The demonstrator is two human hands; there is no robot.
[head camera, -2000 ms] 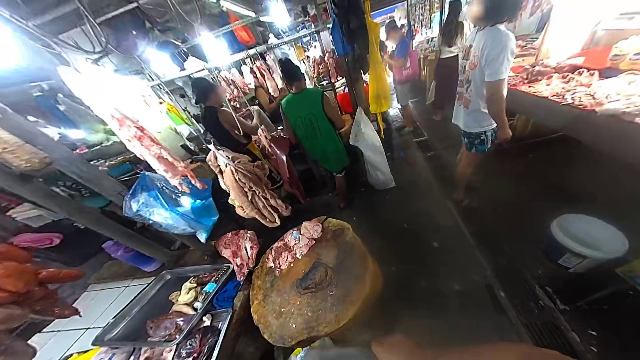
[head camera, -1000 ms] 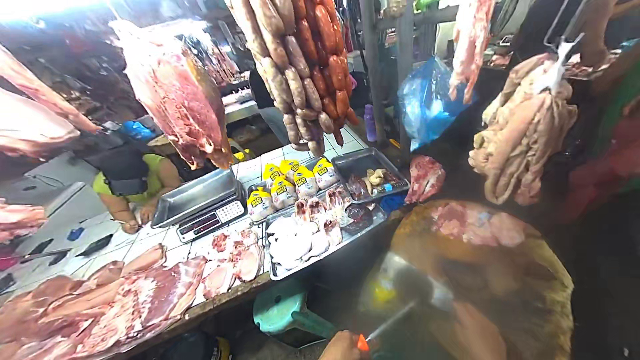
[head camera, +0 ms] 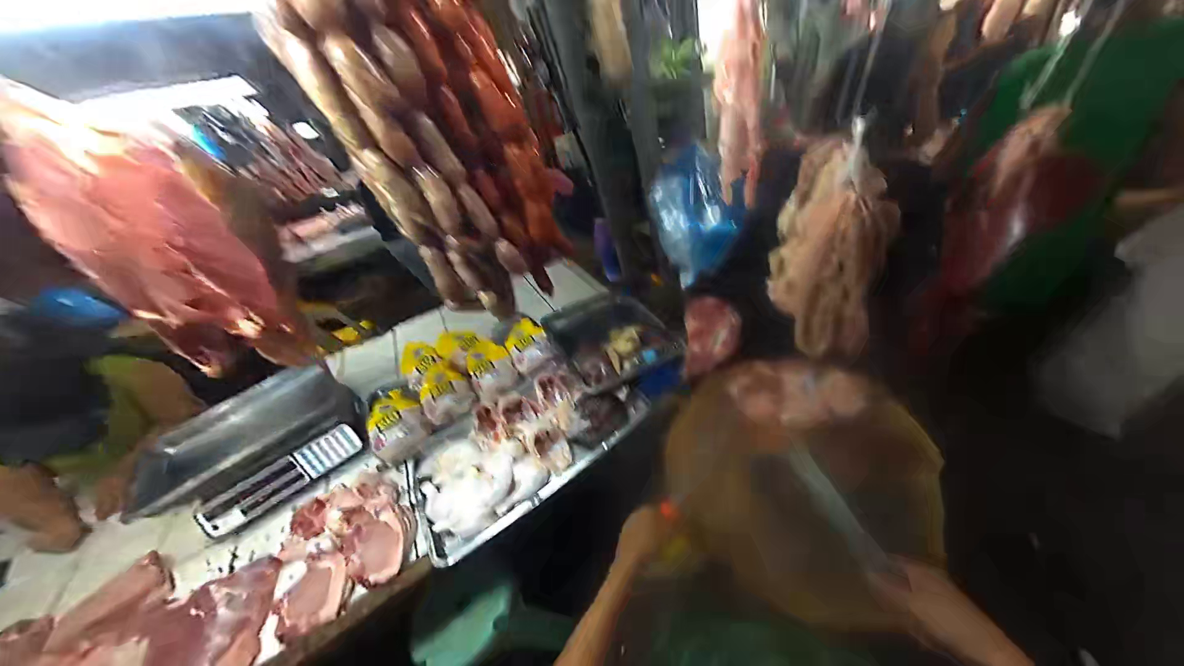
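Observation:
My right hand [head camera: 899,585] is shut on the handle of a long steel blade [head camera: 832,499], blurred, which points up and away over the round wooden chopping block [head camera: 814,536]. My left hand [head camera: 647,536] is at the block's left edge, closed around something with an orange-red part; a blurred yellow spot shows just below it. What the left hand's object is cannot be made out. Pieces of raw meat [head camera: 800,393] lie at the block's far edge. A larger piece of red meat [head camera: 710,333] is just beyond, at the block's upper left.
On the tiled counter at left are a digital scale [head camera: 277,481], a metal tray of chicken [head camera: 472,490], yellow-capped packs [head camera: 444,388] and pork slices [head camera: 370,546]. Sausages [head camera: 444,185] and a meat slab [head camera: 157,231] hang above. A person [head camera: 74,416] is behind the counter; intestines [head camera: 828,250] hang beyond the block.
The view has swung left from the walkway to the counter, then slightly back right. Both hands, hardly visible two seconds ago, now show over the block, the left one farther from the bottom edge.

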